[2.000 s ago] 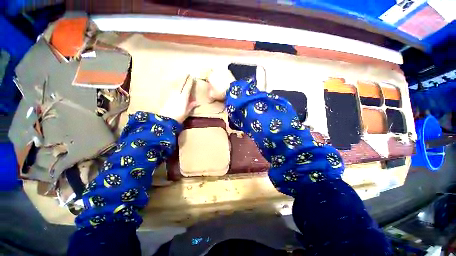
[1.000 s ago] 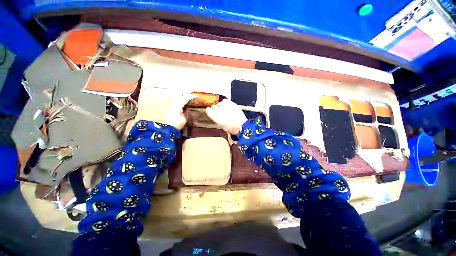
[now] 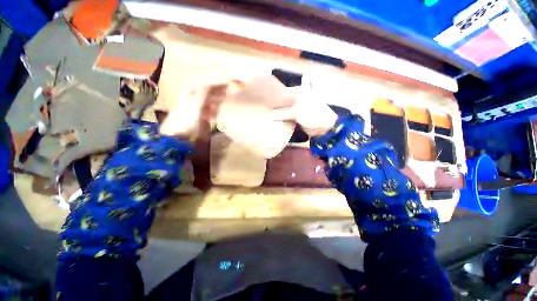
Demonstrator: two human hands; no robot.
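Observation:
The large beige leather sheet (image 3: pixel 188 59) lies on the press bed with several openings. My right hand (image 3: pixel 309 114) is blurred and grips a pale cut piece (image 3: pixel 262 134) over the sheet's front edge. A tan rounded blank (image 3: pixel 232 164) lies just in front, partly under the held piece. My left hand (image 3: pixel 181 117) is strongly blurred at the left part of the sheet, beside a brownish gap; whether it holds anything cannot be told.
Grey-green scrap flaps (image 3: pixel 76 106) with orange patches cover the left end of the bed. The maroon pad (image 3: pixel 297 167) shows along the front. A blue bucket (image 3: pixel 484 185) stands at the right. The blue press beam (image 3: pixel 377 17) runs along the back.
The amber-and-dark opening seen between my hands is no longer visible. My hands have moved apart, the left one leftward, the right one rightward with a pale piece now in it. The view has shifted.

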